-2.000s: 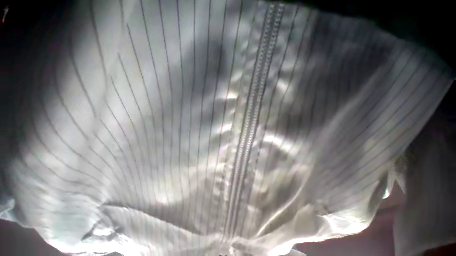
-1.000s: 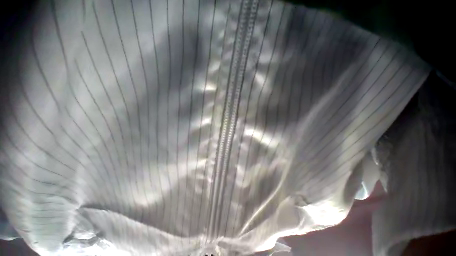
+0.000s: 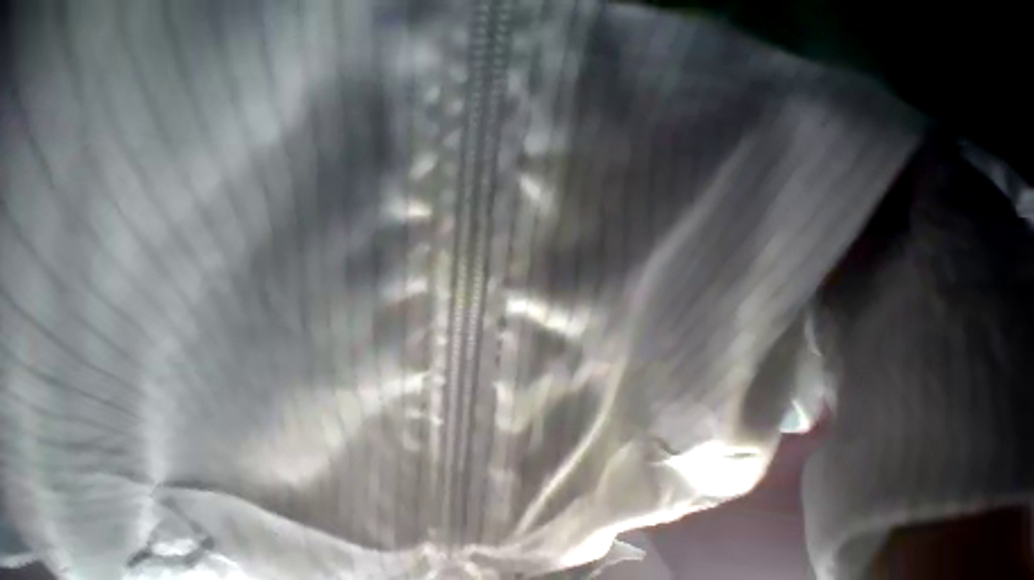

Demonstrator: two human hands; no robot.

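Observation:
A white smock with thin dark stripes [image 3: 284,306] fills most of the head view and is blurred. Its front zip [image 3: 471,283] runs from the top middle down to the bottom edge. A striped sleeve [image 3: 918,397] hangs at the right, with its cuff near the bottom right. Neither hand can be made out. No part, cloth or tool is visible.
A reddish dark surface [image 3: 737,532] shows below the smock hem, between it and the sleeve. A brownish-red patch shows under the cuff at the bottom right; I cannot tell what it is. The upper right corner is black.
The smock and its zip have shifted left in the view. More of the sleeve and of the reddish area now shows at the right. The picture is more blurred.

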